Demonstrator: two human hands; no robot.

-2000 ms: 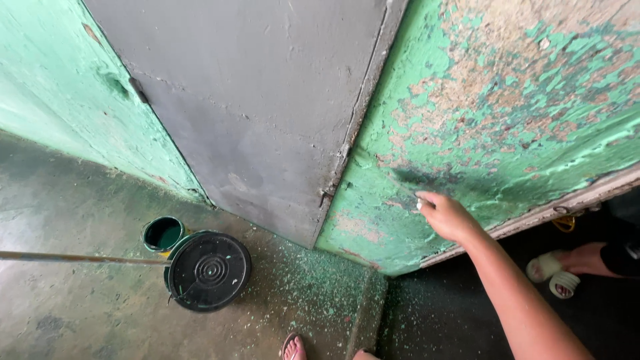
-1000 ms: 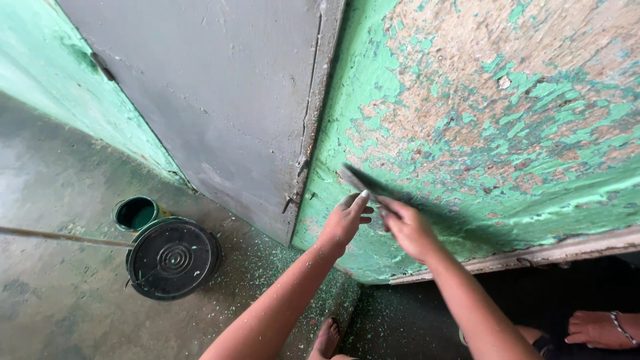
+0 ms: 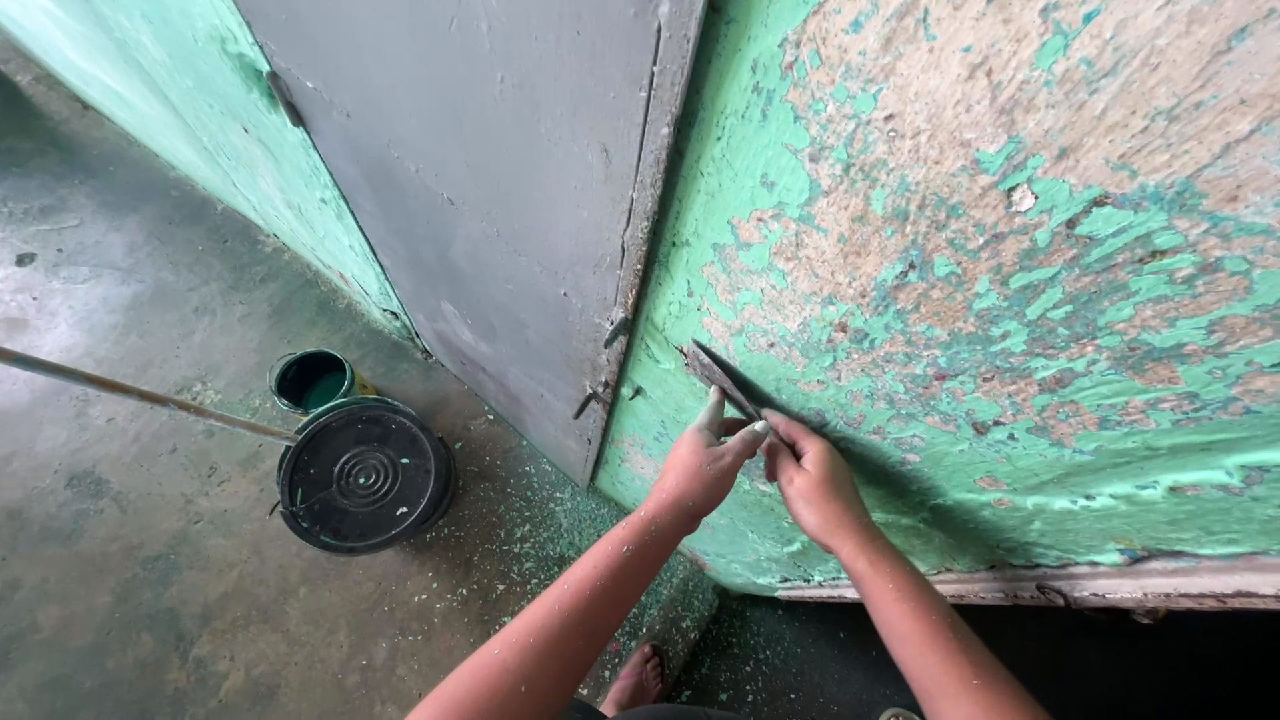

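A flat metal scraper (image 3: pixel 722 378) lies with its blade edge against the green wall (image 3: pixel 700 250), close to the frame of the grey door. My right hand (image 3: pixel 812 478) is closed around the scraper's handle end, which the fingers mostly hide. My left hand (image 3: pixel 703 460) pinches the lower part of the blade, thumb and fingers touching it just beside the right hand. To the upper right of the hands, green paint has flaked off a broad patch of bare plaster (image 3: pixel 960 130). Paint specks stick to both forearms.
The grey metal door (image 3: pixel 480 150) stands left of the wall. On the concrete floor are a black-lidded bucket (image 3: pixel 365 478), an open can of dark green paint (image 3: pixel 312 381) and a long pole (image 3: pixel 150 392). Paint flakes (image 3: pixel 500 540) litter the floor near my bare foot (image 3: pixel 636 680).
Two seconds ago only my right hand was in view at the wall; my left hand has since come in and taken hold of the blade. The other person's hand at lower right has left view.
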